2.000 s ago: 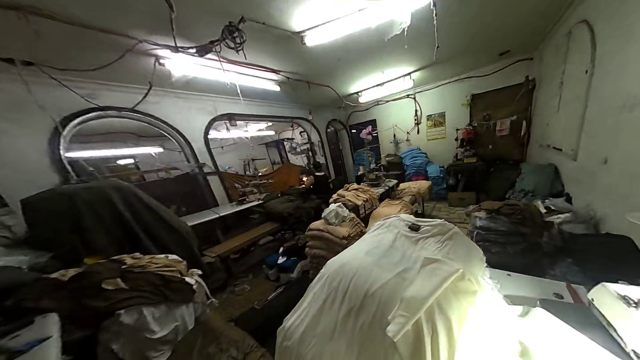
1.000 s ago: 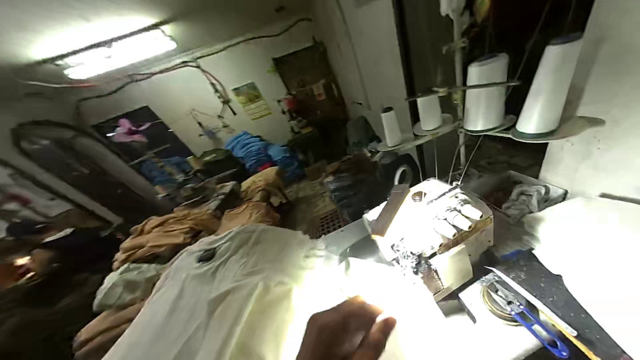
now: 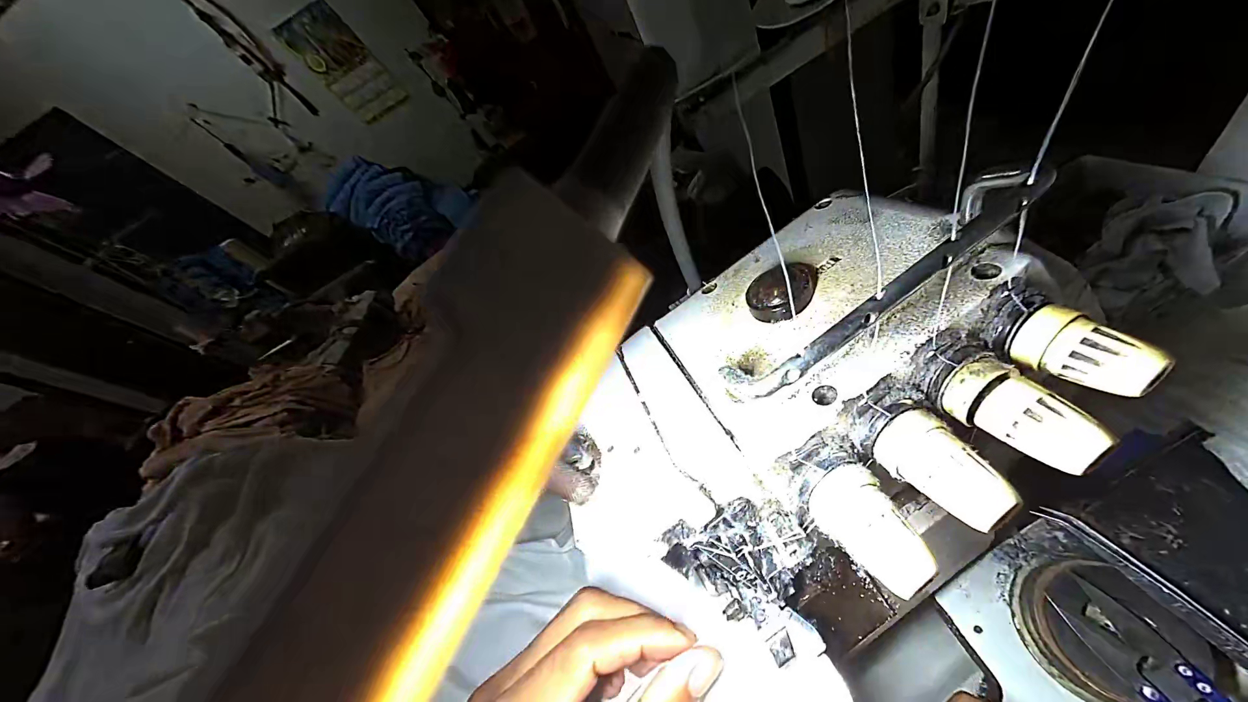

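Note:
An overlock sewing machine [image 3: 760, 341] fills the middle and right, brightly lit, with several cream tension knobs [image 3: 946, 468] and white threads running down to it. Tangled thread and lint gather at its looper and needle area [image 3: 746, 556]. My left hand [image 3: 609, 648] is at the bottom edge beside that area, fingers bent and thumb near the fingertips; glare hides whether anything is between them. Only a sliver of skin, apparently my right hand [image 3: 965, 696], shows at the bottom edge. Pale cloth [image 3: 522, 595] lies behind my left hand.
A dark lamp head [image 3: 468, 429] with a glowing edge crosses the near view. A blue-handled metal tool [image 3: 1185, 673] lies in a round dish [image 3: 1033, 595] at lower right. White garments [image 3: 195, 546] and brown cloth piles [image 3: 263, 409] are at left, blue bundles [image 3: 390, 210] farther back.
The view has turned right and come close to the machine. The lamp head now looms in front. My left hand remains low in view, beside the machine's sewing area.

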